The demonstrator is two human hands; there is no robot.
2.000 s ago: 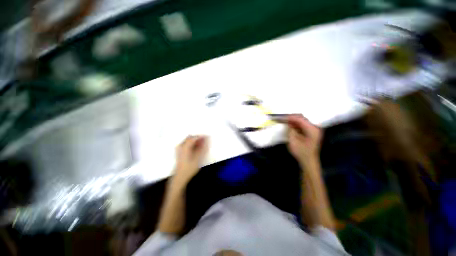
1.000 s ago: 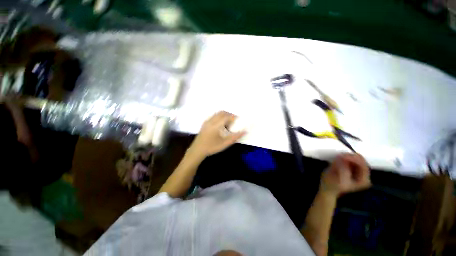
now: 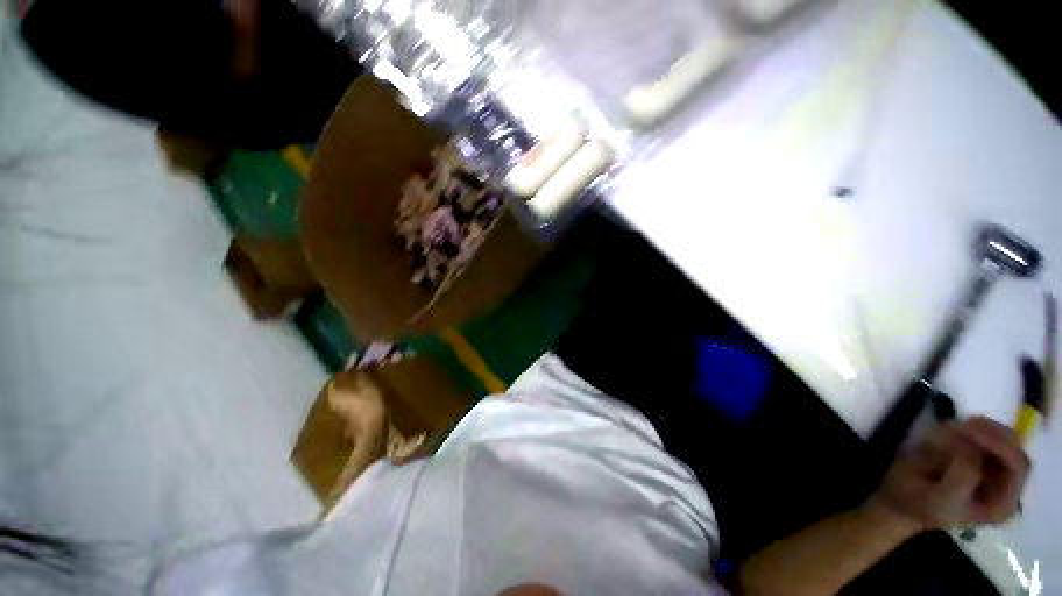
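Observation:
My left hand is low at the left, reaching down into a small open cardboard box. Its fingers are blurred, and I cannot see whether they hold anything. My right hand is at the bench's front edge at the right, fingers curled, and any small thing in them cannot be made out. The hammer lies on the white bench, its black handle running down towards my right hand. The yellow-and-black pliers lie just beyond that hand, partly hidden.
A shiny clear blister tray with off-white housings reaches over the bench's left end. Below it stands a larger brown container with small mixed pieces inside. Green surfaces lie under the boxes. A blue patch shows below the bench edge.
The view has swung left and tilted. My left hand has left the bench edge and gone down into the cardboard box. My right hand remains near the bench edge by the tools.

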